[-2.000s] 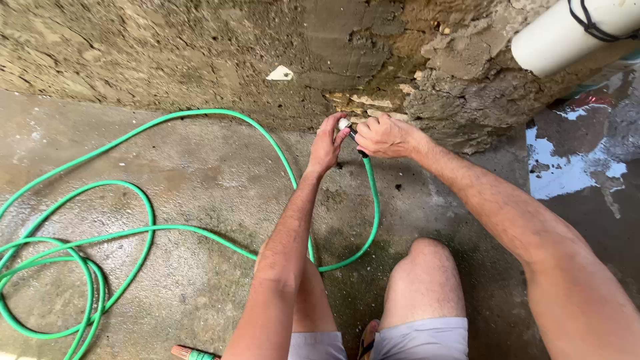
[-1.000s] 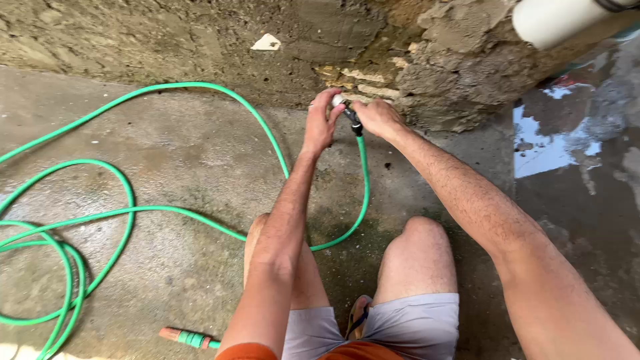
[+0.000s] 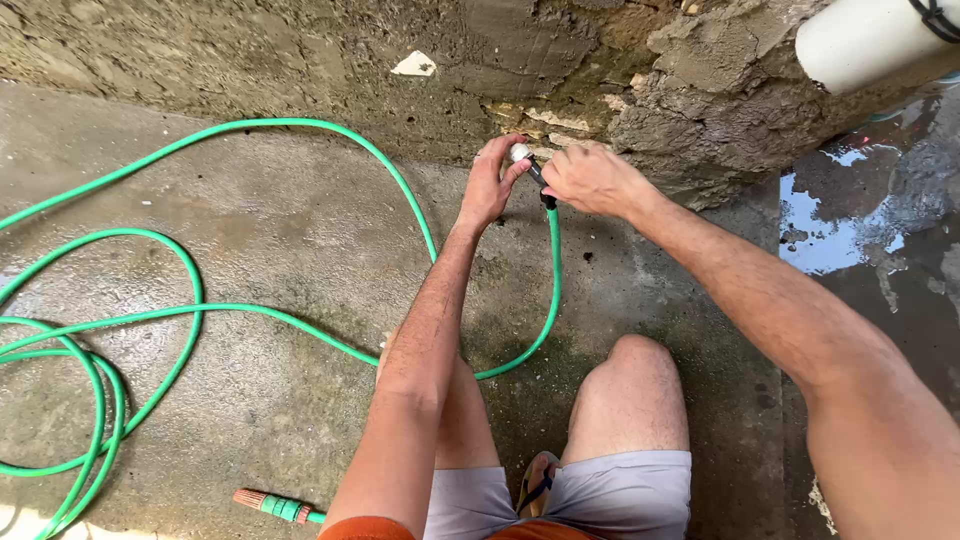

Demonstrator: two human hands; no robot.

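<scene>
Near the foot of the wall, my left hand (image 3: 491, 180) holds a white round fitting (image 3: 520, 152) between thumb and fingers. My right hand (image 3: 592, 180) is closed on the black connector (image 3: 537, 174) just beside it. The green garden hose (image 3: 556, 277) leaves the connector's lower end, curves down toward my knees and runs off to the left in loose loops. At the bottom left of the view, a green and orange hose nozzle (image 3: 281, 508) lies on the concrete. My right fingers partly hide the connector.
A rough, damp wall (image 3: 300, 60) rises in front of both hands. A thick white pipe (image 3: 862, 45) with a black tie juts in at the upper right. Below it is a puddle (image 3: 817, 232) on the wet floor.
Both hands have stayed at the fitting and connector, with only small shifts of the right hand's fingers.
</scene>
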